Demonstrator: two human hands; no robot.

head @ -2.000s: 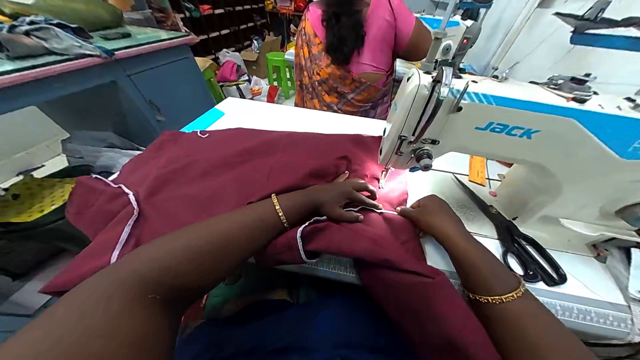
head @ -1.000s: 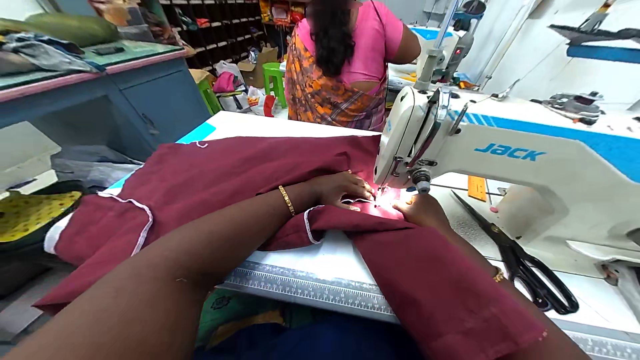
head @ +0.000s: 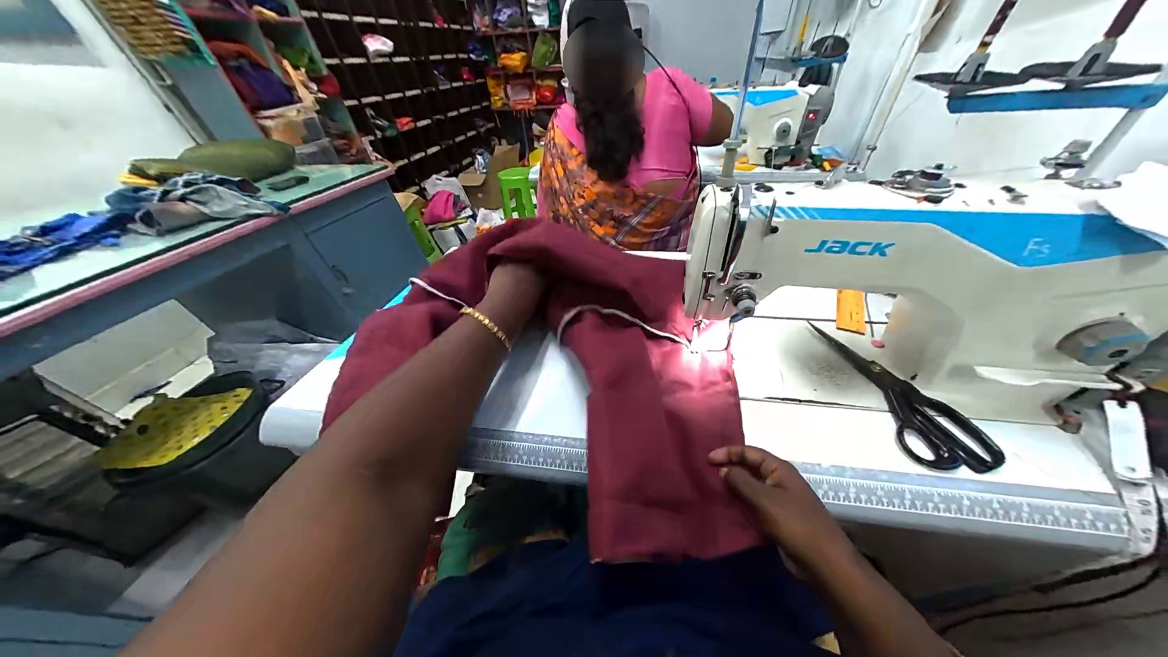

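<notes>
Maroon fabric (head: pixel 639 420) with white piping (head: pixel 613 313) lies over the white sewing table and hangs past its front edge. One part of it is under the lit needle area of a Jack sewing machine (head: pixel 912 237). My left hand (head: pixel 522 278) reaches beneath a raised fold at the left; its fingers are hidden by the cloth. At the fabric's right edge, near the table front, my right hand (head: pixel 762 479) pinches the cloth between thumb and fingers. Black-handled scissors (head: pixel 912 401) rest on the machine bed to the right.
A printed ruler strip (head: pixel 967 506) runs along the table's front edge. An orange ruler piece (head: pixel 850 311) lies behind the scissors. A co-worker (head: pixel 630 137) sits beyond the table, facing away. At the left are a glass-topped counter (head: pixel 310 196) and a black bin (head: pixel 201 456).
My left hand has moved away from the needle, under the cloth. My right hand has come from beside the needle toward the table's front edge. The fabric is bunched up at the left. The view has tilted up.
</notes>
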